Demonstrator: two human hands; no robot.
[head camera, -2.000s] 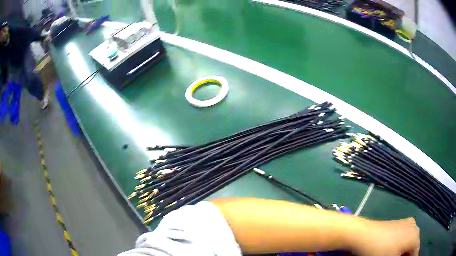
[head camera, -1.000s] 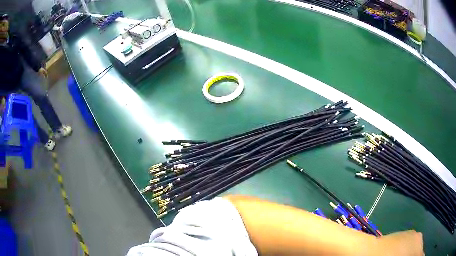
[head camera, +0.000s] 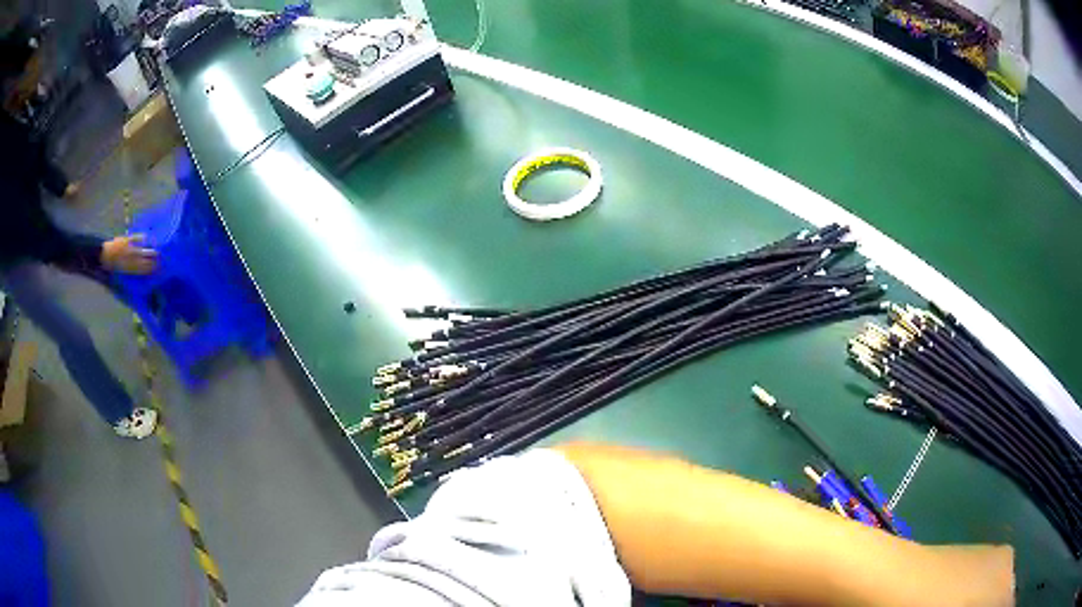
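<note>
A forearm with a pale rolled sleeve crosses the bottom; I take it as my left arm. My left hand (head camera: 982, 576) is cut off by the bottom edge, its fingers hidden. My right hand is not in view. A wide bundle of black cables (head camera: 617, 338) with gold and silver tips lies across the bench. A second black cable bundle (head camera: 991, 415) lies at the right. A single black cable (head camera: 816, 445) slants down to blue-and-red connector pieces (head camera: 840, 492), which the forearm partly hides. A thin pale stick-like item (head camera: 914, 468) lies beside them.
A white tape roll (head camera: 553, 185) with a yellow inner ring lies behind the wide bundle. A bench machine (head camera: 362, 101) stands farther along. Left of the bench edge, a person (head camera: 53, 237) has a hand on a blue stool (head camera: 196, 296). A dark box (head camera: 937, 36) stands at the upper right.
The view has shifted, so the bench things appear farther right. More of the single cable and blue-and-red pieces shows than at first. The person now touches the blue stool, which is nearer the bench.
</note>
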